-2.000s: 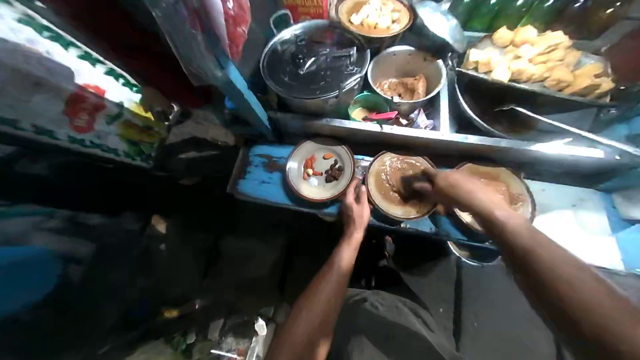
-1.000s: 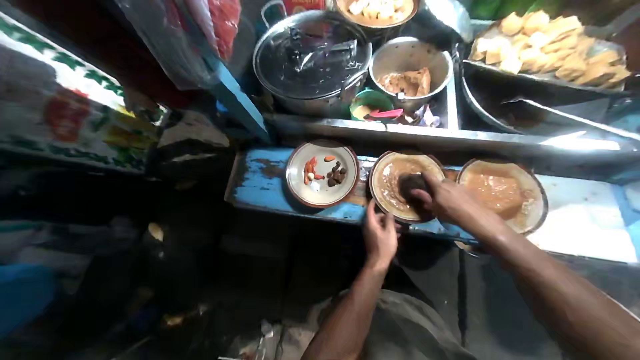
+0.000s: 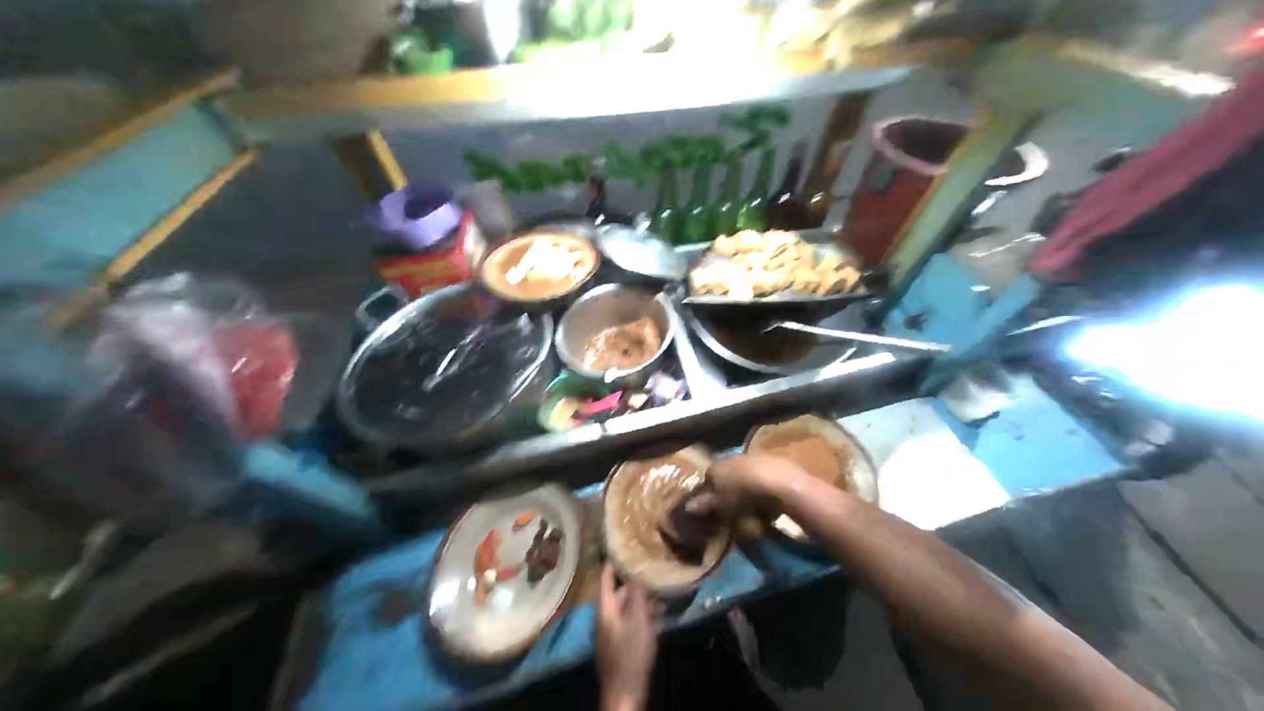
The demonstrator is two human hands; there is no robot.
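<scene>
My right hand (image 3: 731, 489) grips a dark pestle (image 3: 691, 523), its end down in brown sauce inside the middle plate (image 3: 632, 553). At that plate's near rim is my left hand (image 3: 626, 632), its fingers against the edge; how firmly they hold it is unclear. To the left, a plate (image 3: 504, 627) bears red and orange chili pieces (image 3: 487, 563) and a dark brown lump (image 3: 543, 553). On the right, partly behind my right forearm, a third plate (image 3: 859, 464) contains brown sauce.
Beyond the blue wooden ledge (image 3: 375, 602) are a large lidded pot (image 3: 444, 365), a metal bowl of brown paste (image 3: 622, 336) and a wok with a ladle (image 3: 760, 341). Farther back are a tray of fried pieces (image 3: 775, 267) and green bottles (image 3: 699, 207). A blue post stands right.
The view has tilted up strongly, bringing in the stall's upper shelf. My right hand stays on the pestle in the middle plate. My left hand remains at the plate's near edge.
</scene>
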